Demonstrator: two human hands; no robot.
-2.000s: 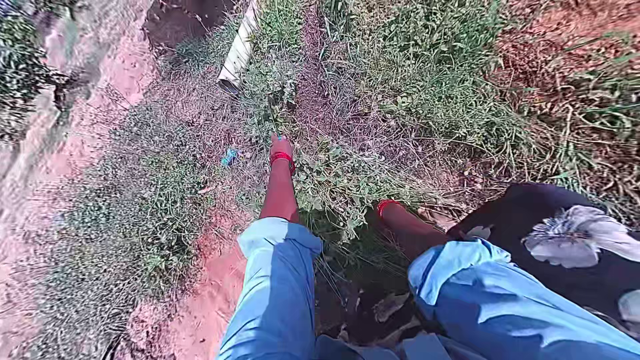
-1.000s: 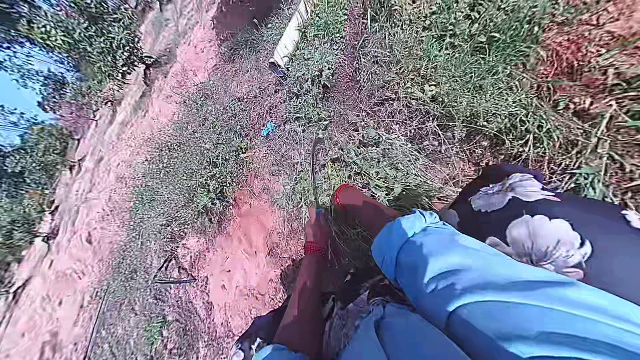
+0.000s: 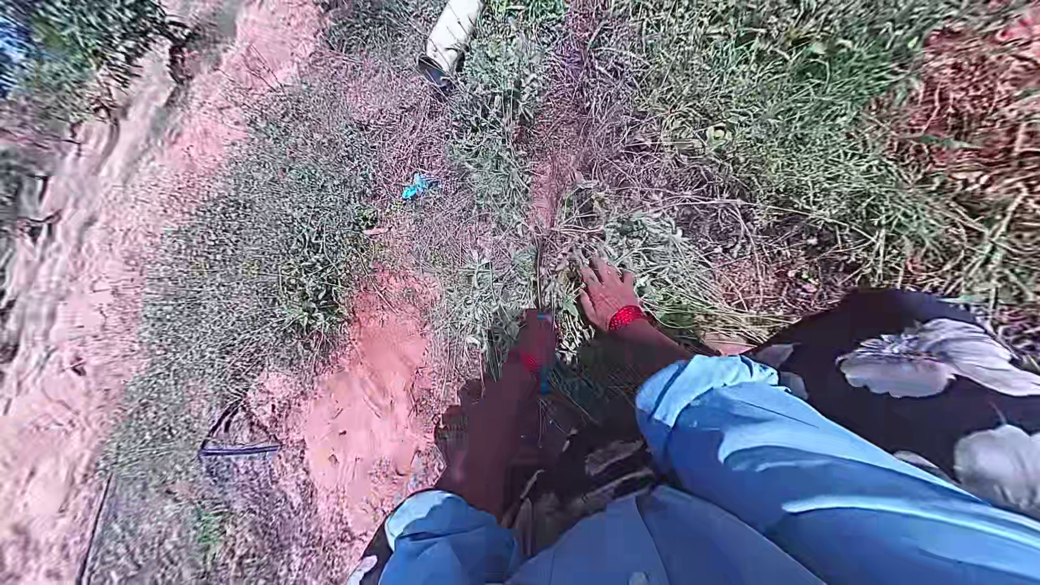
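My left hand, in shadow with a red bracelet at its wrist, is closed round the blue handle of a sickle. The sickle's thin dark blade points up the view into the weeds, its edge hard to make out. To the right, my right hand lies on a clump of leafy weeds, palm down with fingers apart; it wears a red bracelet too. Both arms come out of rolled light blue sleeves. Dark cloth with pale flowers covers my legs.
A pale pipe lies at the top. A blue scrap rests in dry growth. Bare reddish soil slopes at the left, beside a dark thin frame-like object. Tall grass grows at the upper right.
My right hand, hidden beyond the wrist a second ago, now shows spread on the weeds. My left hand has moved up the view with the sickle since then.
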